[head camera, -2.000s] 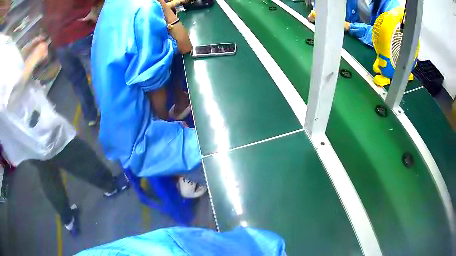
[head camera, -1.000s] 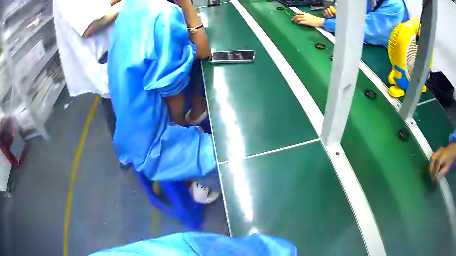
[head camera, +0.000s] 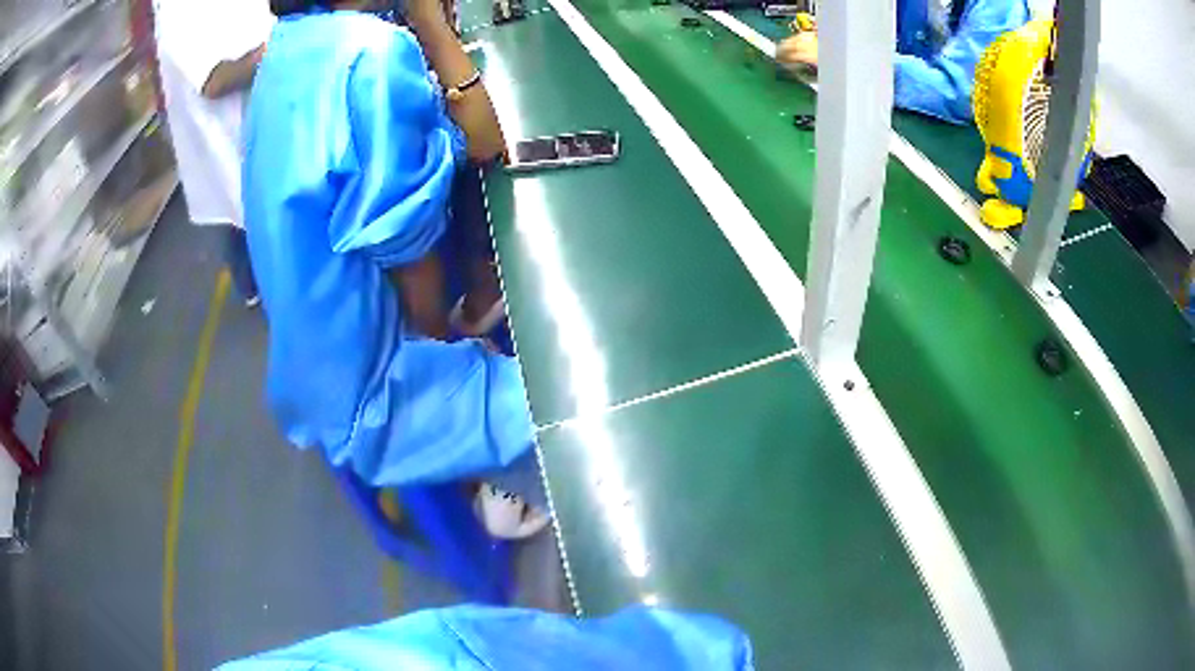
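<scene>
Neither of my hands is in the picture; only a blue smock part of mine shows at the bottom edge [head camera: 511, 642]. The near green bench top [head camera: 708, 511] lies in front of me. Beyond it, small round black parts lie apart on the green conveyor belt [head camera: 917, 393]: one on the right [head camera: 1051, 357], one farther back [head camera: 954, 249], one beside the upright [head camera: 803, 121]. A smartphone [head camera: 564, 150] lies flat on the near bench by the left neighbour.
A person in a blue smock [head camera: 354, 236] sits at the left on a blue stool [head camera: 452, 544]. White rails [head camera: 904, 524] and metal uprights [head camera: 849, 197] edge the belt. A yellow-and-blue fan [head camera: 1009, 125] and a black bin [head camera: 1124, 190] stand across. A person in white [head camera: 203, 118] stands behind.
The hand at the far right belt edge has left the picture. The view has shifted slightly right. The person in white has moved farther back, and the person in dark red is gone.
</scene>
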